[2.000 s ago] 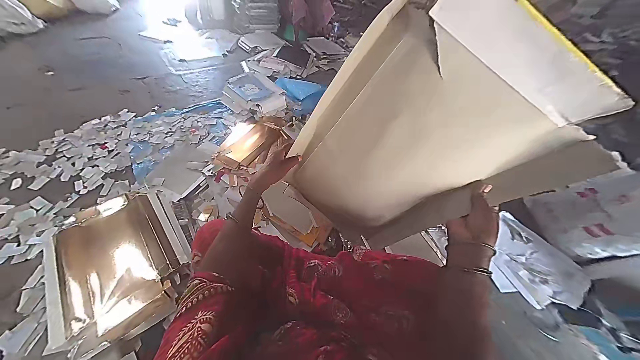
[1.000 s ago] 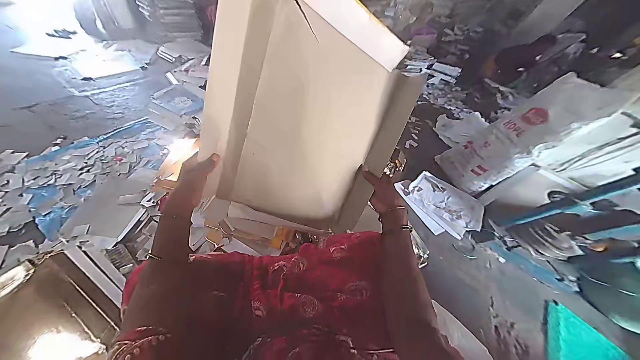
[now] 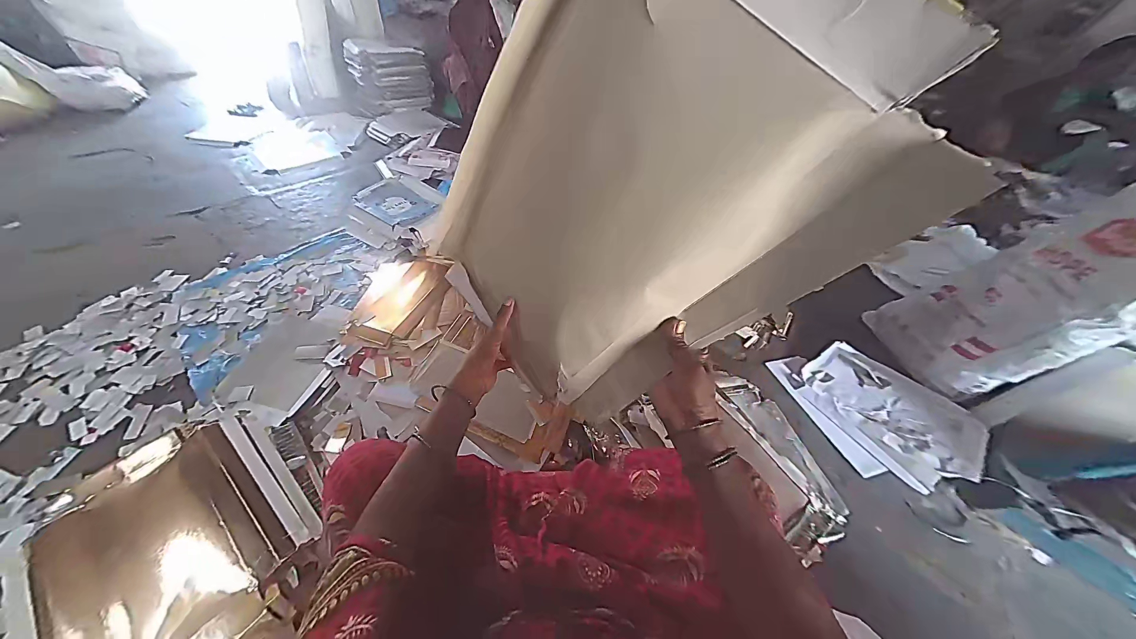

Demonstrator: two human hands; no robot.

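Observation:
A large cream cardboard sheet [image 3: 692, 169] with folded edges and a torn right end tilts up in front of me. Its lower left corner is in my left hand [image 3: 484, 359], the thumb on the near face. My right hand [image 3: 685, 382] grips the lower flap, thumb on top, fingers hidden behind. A white folded panel [image 3: 874, 49] shows at the sheet's upper right. Below the sheet, near my lap, lie a shiny gold card stack [image 3: 404, 297] and paper scraps.
Small paper pieces [image 3: 106, 382] cover the floor and a blue sheet at left. Shiny gold-brown sheets [image 3: 133, 541] lie lower left. To the right are a white tray with crumpled paper [image 3: 896, 417] and a printed white sack [image 3: 1021, 293]. Stacked bundles [image 3: 388, 75] stand farther back.
The cardboard sheet was more upright a second ago and now leans to the right, with both hands still on it. The view has swung back left.

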